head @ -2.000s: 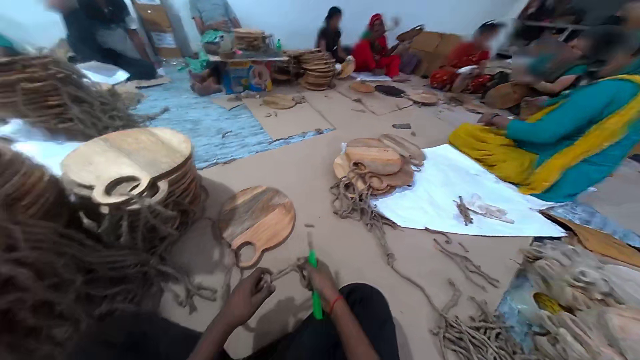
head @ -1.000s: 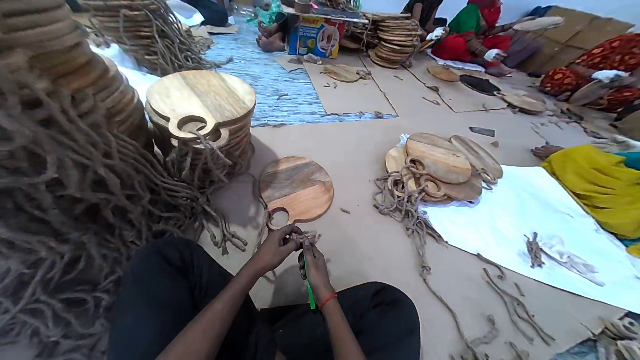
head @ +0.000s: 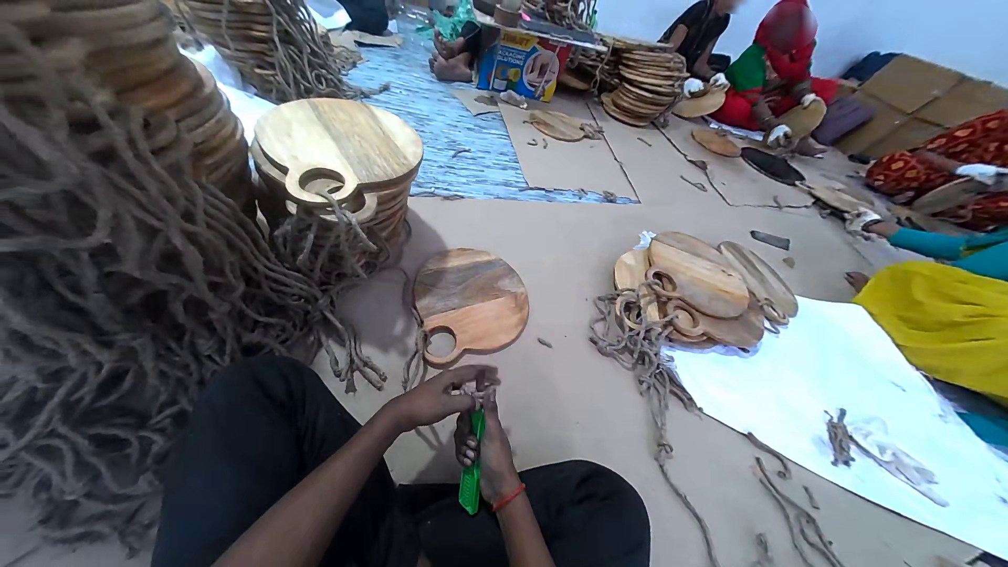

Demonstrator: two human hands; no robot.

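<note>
My right hand (head: 487,445) is closed around a green-handled utility knife (head: 472,472), held upright above my lap. The fingers of my left hand (head: 441,396) pinch a small piece of rope (head: 470,388) at the top of the knife, where both hands meet; the blade is hidden. Just beyond them a round wooden board with a ring handle (head: 472,299) lies flat on the cardboard, its handle toward me and a rope beside it. A stack of similar boards (head: 339,142) with ropes through the handles stands to the left.
A large heap of brown rope (head: 157,315) hangs from tall board stacks at the left. More boards (head: 697,276) lie at the right beside white sheeting (head: 803,394), with rope offcuts (head: 795,504) nearby. Several people sit farther back, some wearing white gloves, near another board stack (head: 646,79).
My hands have drawn together, the left now against the top of the knife in my right. Earlier they were apart with rope between them. The view has shifted.
</note>
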